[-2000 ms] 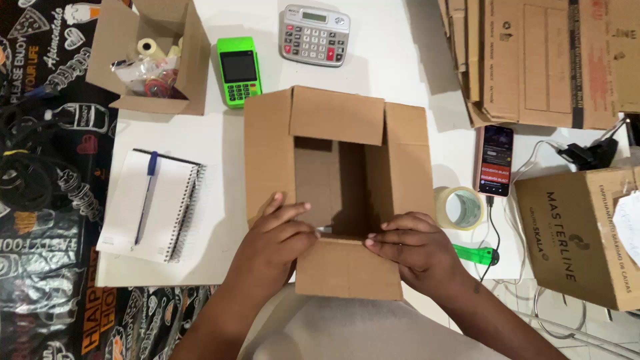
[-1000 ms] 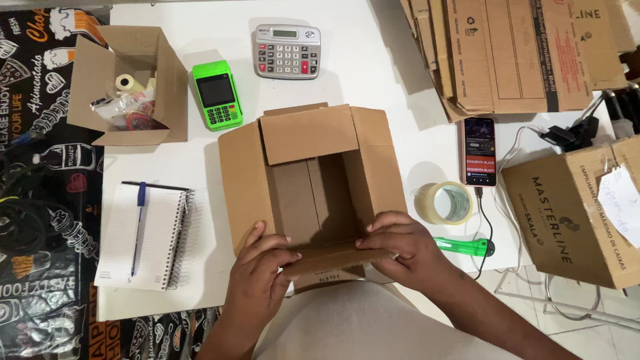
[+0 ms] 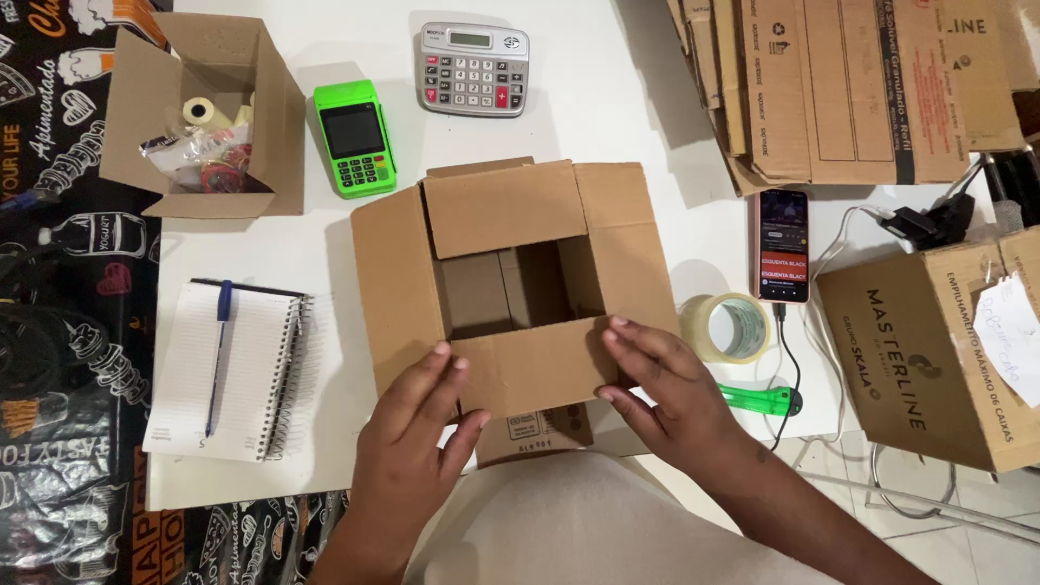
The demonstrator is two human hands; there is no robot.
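Note:
A cardboard box (image 3: 520, 361) stands on the white table in front of me, its inside partly visible. Its far flap slopes inward over the opening, the side flaps are spread outward, and the near flap lies partly over the opening. At the near flap's left corner is my left hand (image 3: 418, 422), thumb and fingers apart. My right hand (image 3: 666, 386) has its fingertips at the same flap's right corner. Neither hand is closed around the cardboard. Below the near flap, another printed cardboard flap (image 3: 536, 431) sticks out toward my body.
Right of the box are a clear tape roll (image 3: 738, 327), a green utility knife (image 3: 751, 398), a phone (image 3: 782, 244) and a large carton (image 3: 918, 357). Flattened cardboard (image 3: 853, 89) lies behind. A calculator (image 3: 474, 69), card terminal (image 3: 355, 138), small box (image 3: 280, 122) and spiral notebook (image 3: 219, 366) surround the left side.
The near flap, hanging toward me two seconds ago, has been folded up and inward over the opening. My fingers have spread at its corners. The far flap now tilts inward.

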